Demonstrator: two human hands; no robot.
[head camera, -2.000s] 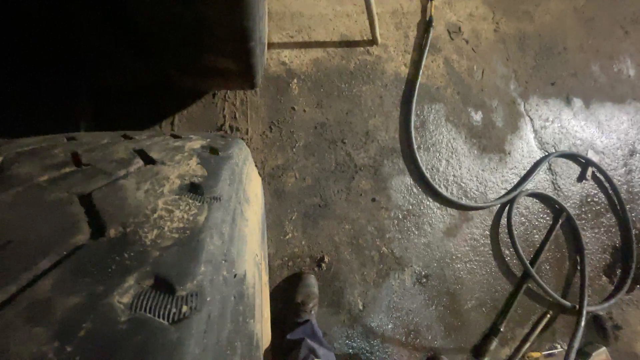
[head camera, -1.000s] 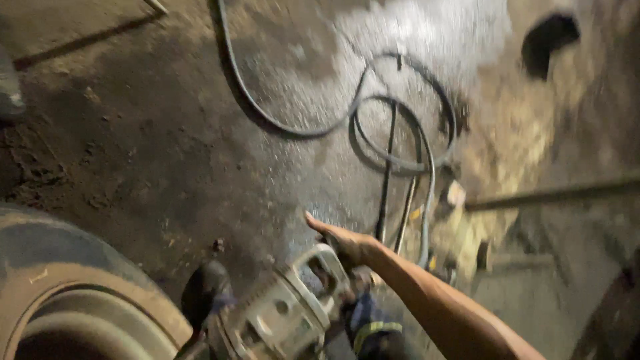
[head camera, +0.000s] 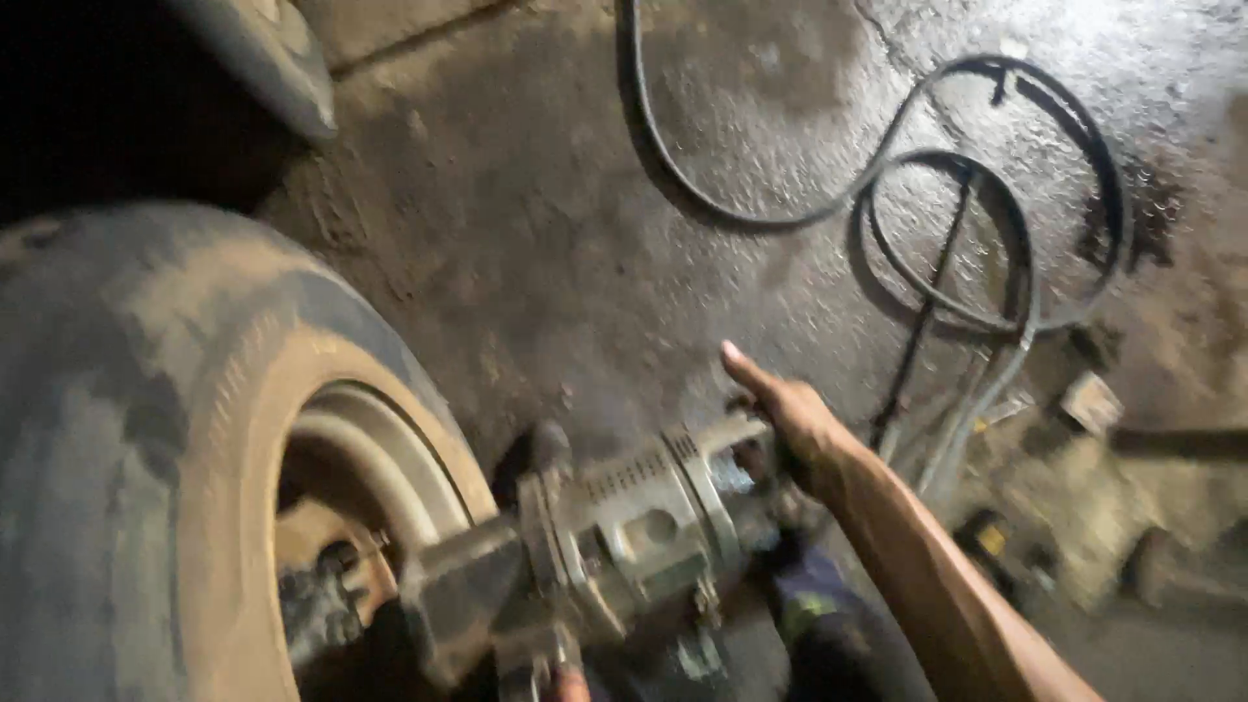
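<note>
A large metal impact wrench (head camera: 624, 536) lies across the lower middle of the view, its front end pointing left at the wheel. My right hand (head camera: 795, 429) is closed on its rear handle, thumb sticking out. Of my left hand (head camera: 568, 684) only a finger or thumb shows at the bottom edge, against a metal side handle (head camera: 536, 673) near the tool's front; the rest is hidden. Beside the tool's front end, a big dusty tire (head camera: 117, 390) with a pale rim (head camera: 380, 439) fills the left side. Greasy hub parts (head camera: 322, 595) show inside the rim.
A black hose (head camera: 741, 219) loops over the wet, dirty floor at the upper right. A long dark bar (head camera: 926, 302) lies across its coils. A small pale block (head camera: 1092, 402) and blurred items sit to the right. My shoe (head camera: 551, 448) stands behind the tool.
The view has swung from the tire's tread to its rim side. Both the wrench and my right arm, absent two seconds ago, are in view, the tool's front now beside the rim.
</note>
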